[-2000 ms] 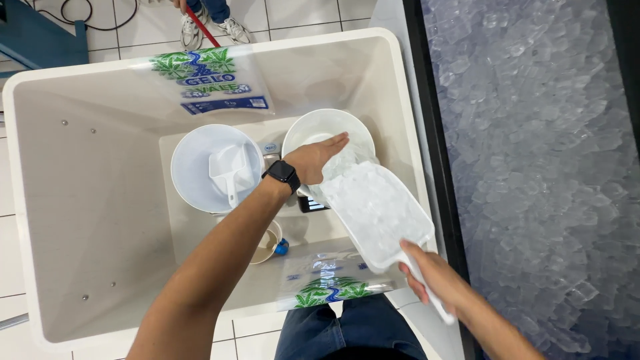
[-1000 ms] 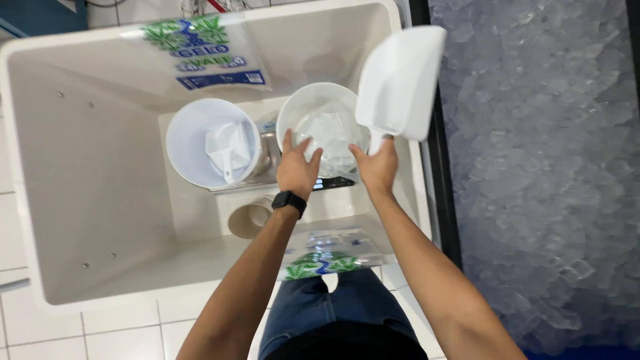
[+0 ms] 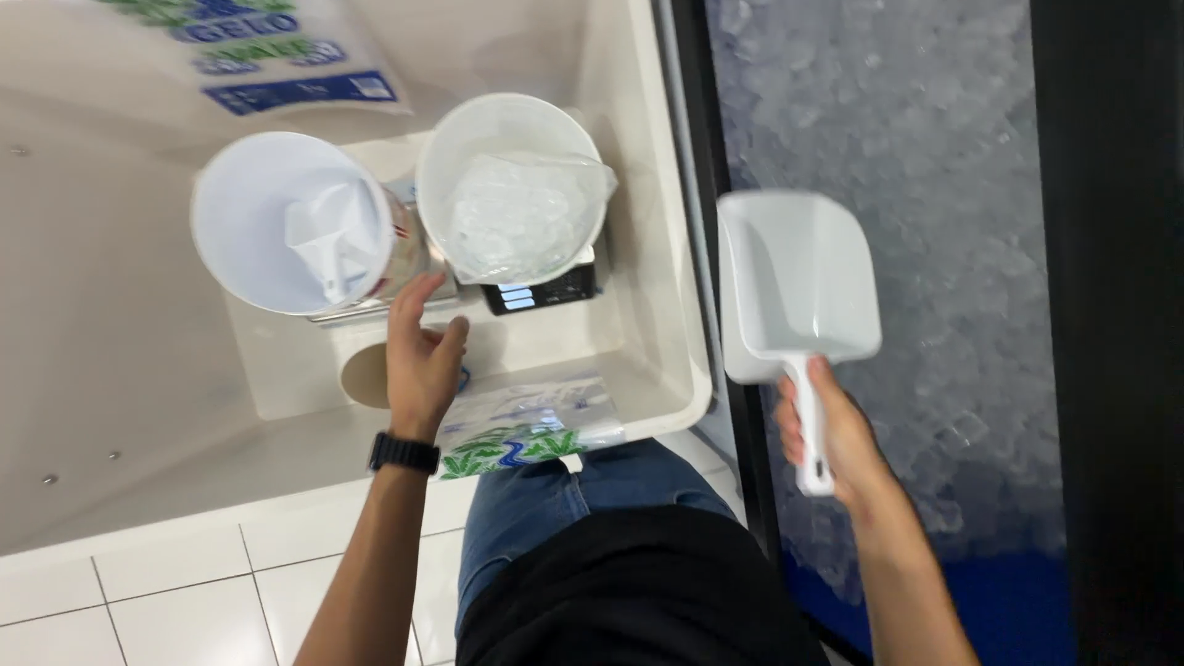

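My right hand (image 3: 832, 425) grips the handle of an empty white plastic scoop (image 3: 805, 268), held over the left side of the ice bin. My left hand (image 3: 425, 356) holds nothing; its fingers are apart, just below a white bucket (image 3: 217, 231) with a small white scoop (image 3: 333, 231) inside. To the right of that bucket, a second white bucket (image 3: 509, 120) holds a clear plastic bag of ice (image 3: 523, 217). Under its lower edge shows a black digital scale (image 3: 546, 291). A round beige container (image 3: 365, 375) is partly hidden behind my left hand.
A large cream tub (image 3: 680, 277) surrounds the buckets. Printed plastic bags hang on its far wall (image 3: 296, 55) and near rim (image 3: 532, 421). To the right lies a black-edged bin of ice cubes (image 3: 953, 277). White floor tiles (image 3: 176, 592) show at lower left.
The scoop held ice two seconds ago and is now empty. My right hand has carried it right, from beside the bucket to over the ice bin. My left hand has left the bag of ice.
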